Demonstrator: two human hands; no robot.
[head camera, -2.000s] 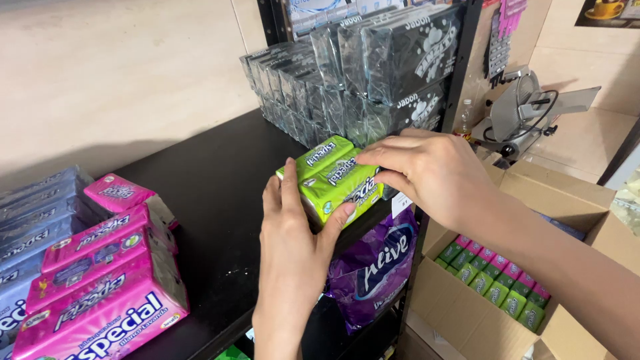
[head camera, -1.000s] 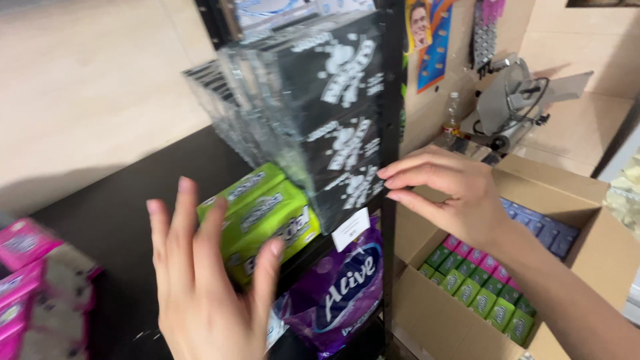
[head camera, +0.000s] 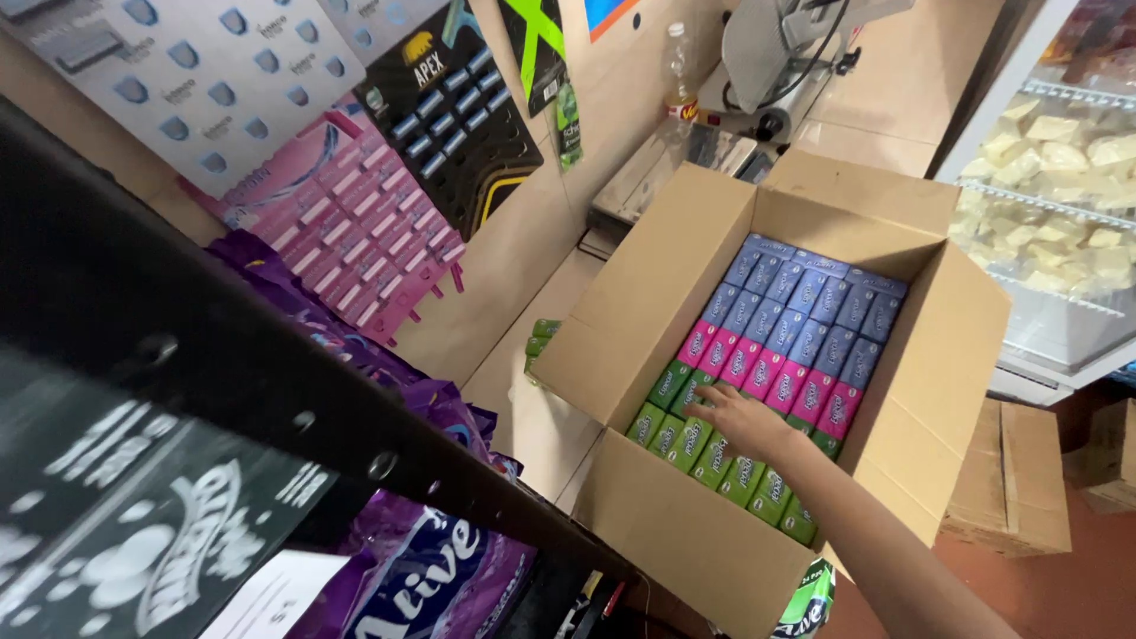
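Observation:
My right hand (head camera: 741, 422) reaches over the open cardboard box (head camera: 666, 524), its fingers spread just above or touching the dark green soap bars near the box's left side. Nothing is seen held in it. Inside the box, wrapped soap bars stand in rows: blue ones (head camera: 808, 293) at the back, pink ones (head camera: 759, 368) in the middle, dark green ones (head camera: 667, 384), then light green ones (head camera: 690, 444) at the front. My left hand is out of view.
A black metal shelf upright (head camera: 293, 408) crosses the left, beside black soap packs (head camera: 177, 532) and purple Alive packages (head camera: 444, 559). Razor cards (head camera: 444, 106) hang on the wall. Behind the box are a slicer (head camera: 772, 62) and a plastic bottle (head camera: 679, 71); a glass-fronted fridge (head camera: 1056, 186) stands right.
The view has swung right and down to the box. My right hand has moved from the black soap packs on the shelf to over the box; my left hand has left view.

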